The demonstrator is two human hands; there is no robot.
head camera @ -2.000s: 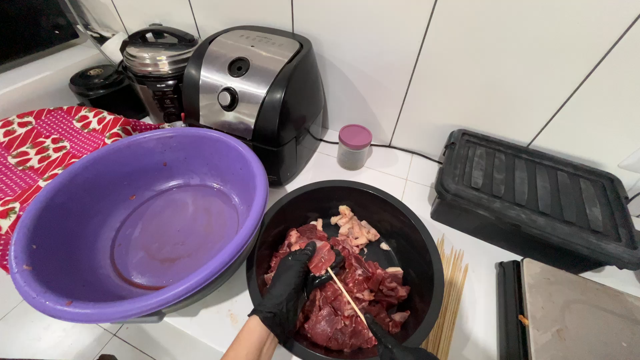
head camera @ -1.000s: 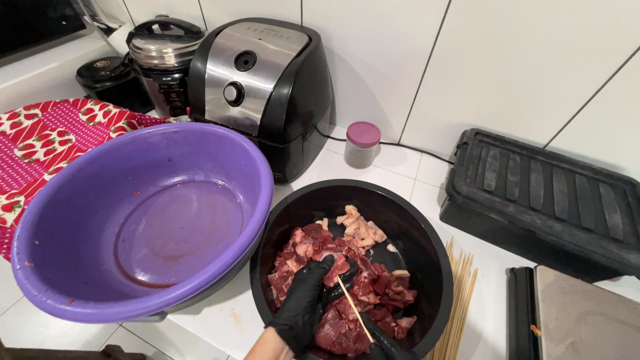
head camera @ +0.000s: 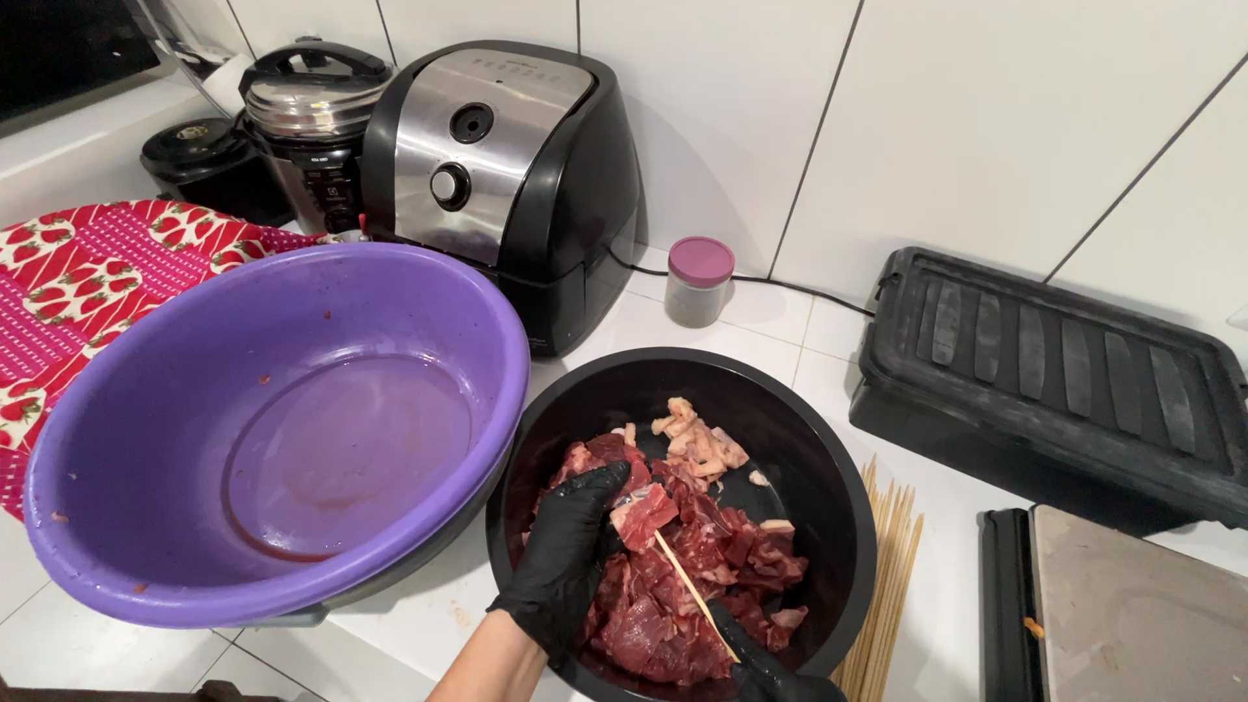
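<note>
A round black bowl (head camera: 846,458) holds chunks of raw red meat (head camera: 663,634) and pale fat pieces (head camera: 697,439). My left hand (head camera: 570,551), in a black glove, grips a meat cube (head camera: 643,517) over the pile. My right hand (head camera: 765,663), also black-gloved and partly cut off by the lower edge, holds a wooden skewer (head camera: 694,590) by its lower part. The skewer's upper end meets the meat cube; its tip is hidden. Beside the bowl, on the right, lies a bundle of wooden skewers (head camera: 887,575).
A large purple basin (head camera: 341,448) with reddish liquid traces stands left of the bowl. Behind are an air fryer (head camera: 517,185), a pressure cooker (head camera: 317,127) and a pink-lidded jar (head camera: 698,283). A lidded black box (head camera: 1053,390) and a flat grey-topped item (head camera: 1141,604) are at right.
My left hand has shifted on the meat; a cube now shows beyond its fingers, against the skewer. Both hands stay over the black bowl.
</note>
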